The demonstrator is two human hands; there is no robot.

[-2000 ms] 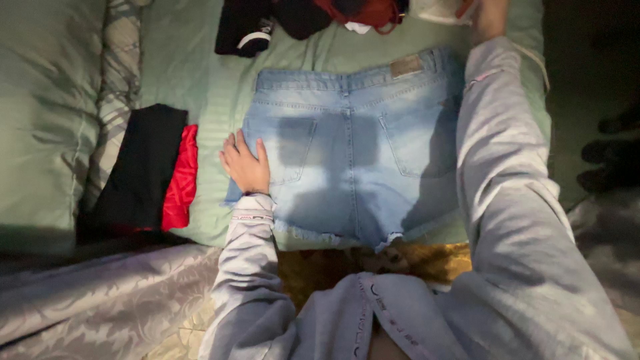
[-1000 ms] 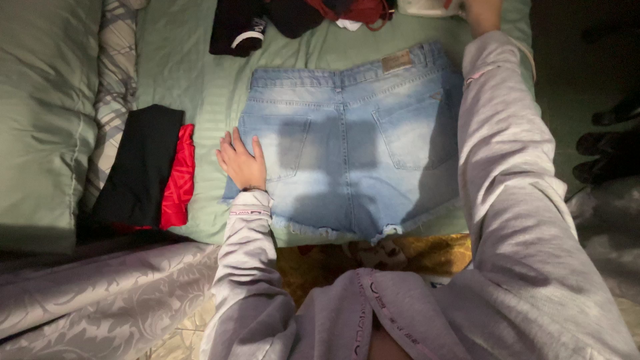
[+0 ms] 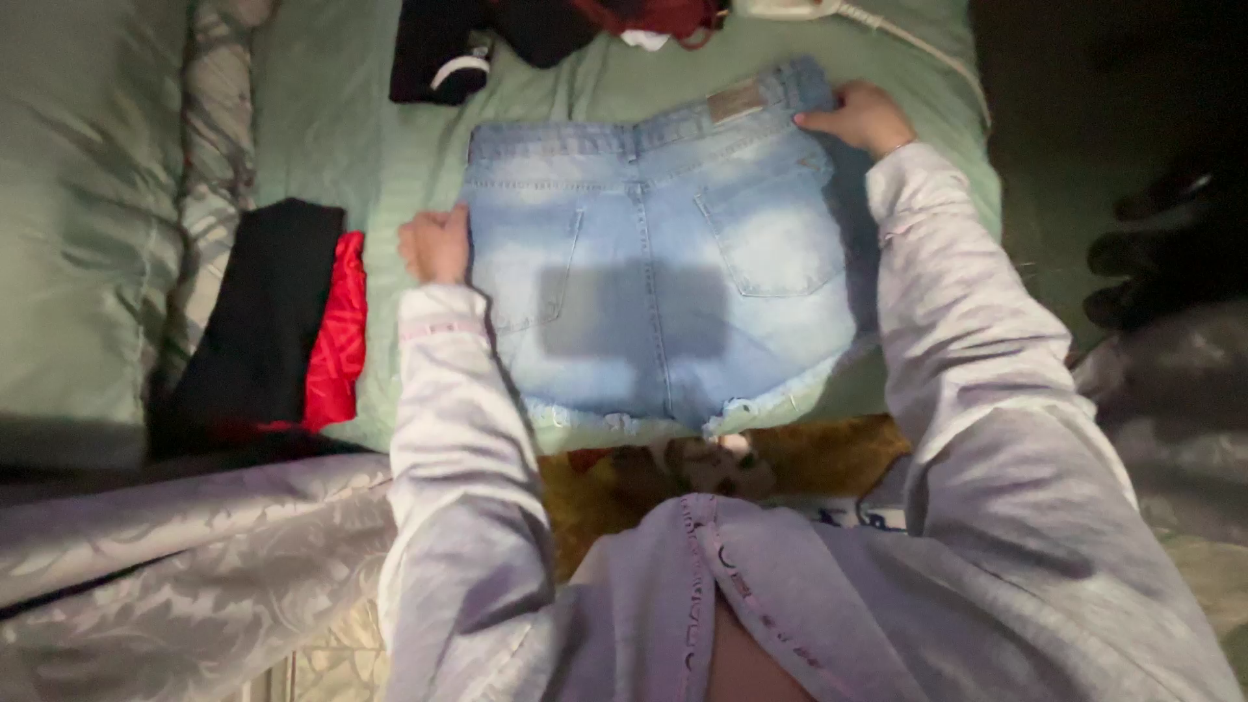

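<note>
Light-blue denim shorts (image 3: 624,224) lie back side up on a green sheet, with two rear pockets, a waistband patch and frayed hems. My left hand (image 3: 436,246) grips their left side edge just below the waistband, fingers curled. My right hand (image 3: 863,119) pinches the right end of the waistband between thumb and fingers. A dark shadow falls across the middle of the denim.
Left of the shorts lie a black cloth (image 3: 268,312) and a red cloth (image 3: 338,336). Dark garments (image 3: 439,58) and a dark red one (image 3: 663,15) lie beyond. At the top is a clothes iron (image 3: 785,8) with a cord. A green pillow (image 3: 78,224) stands far left.
My right hand has come down from the pale iron at the top to the waistband. My left hand, earlier flat on the denim, now holds its side edge.
</note>
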